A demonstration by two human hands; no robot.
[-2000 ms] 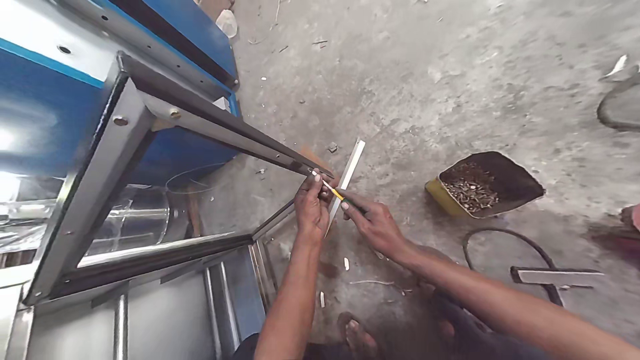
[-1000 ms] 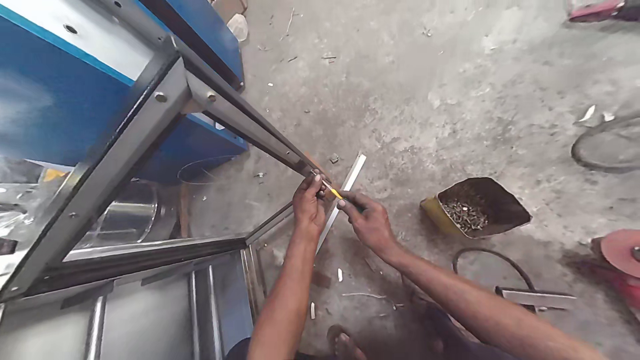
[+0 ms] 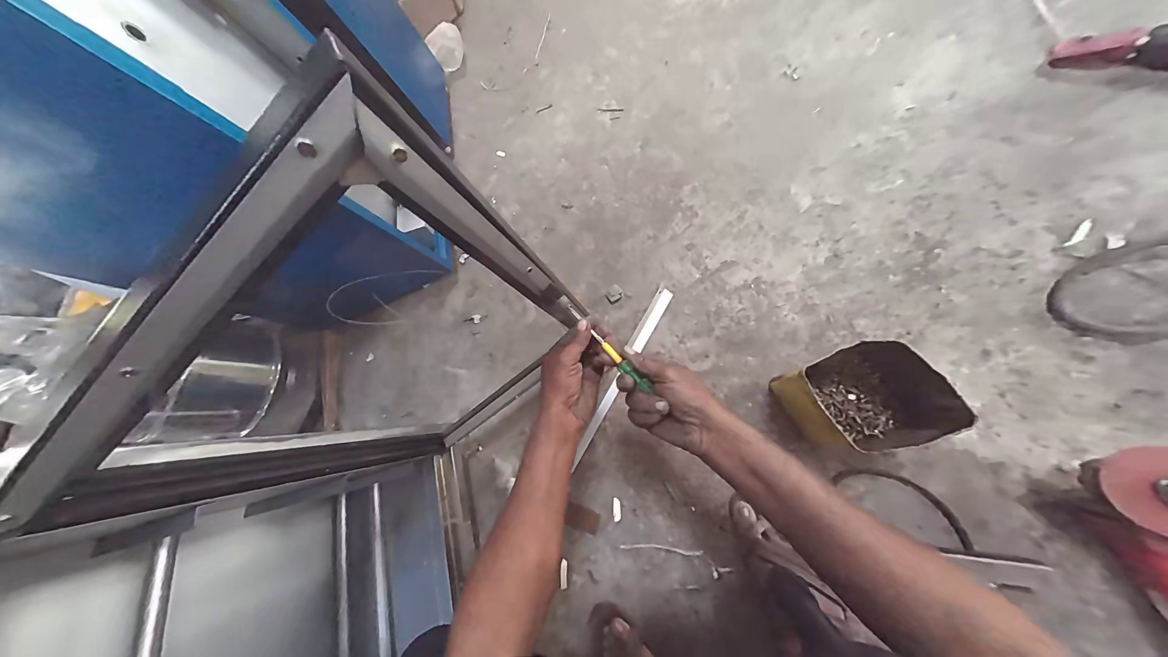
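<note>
My right hand [image 3: 671, 401] grips the green handle of a screwdriver [image 3: 622, 365] with a yellow collar. The screwdriver's shaft points up and left, at the near corner of a dark metal frame [image 3: 465, 226]. My left hand [image 3: 575, 370] is at that same corner, thumb and fingers around the end of the frame and the tip of the screwdriver. The exact spot where the tip meets the frame is hidden by my fingers, and whether they also hold a screw I cannot tell. Screws or bolts sit in the frame's far corner.
A yellowish container [image 3: 803, 411] of small metal fasteners stands on the concrete floor at right. A white strip [image 3: 652, 319] lies beneath my hands. Blue cabinets [image 3: 401, 78] stand behind the frame. A red machine with a round disc [image 3: 1136, 488] and a cable loop [image 3: 1058, 301] are at far right.
The green handle, hidden in the earlier frames, now shows in my right hand. My left hand stays at the frame's corner. The view has shifted somewhat.
</note>
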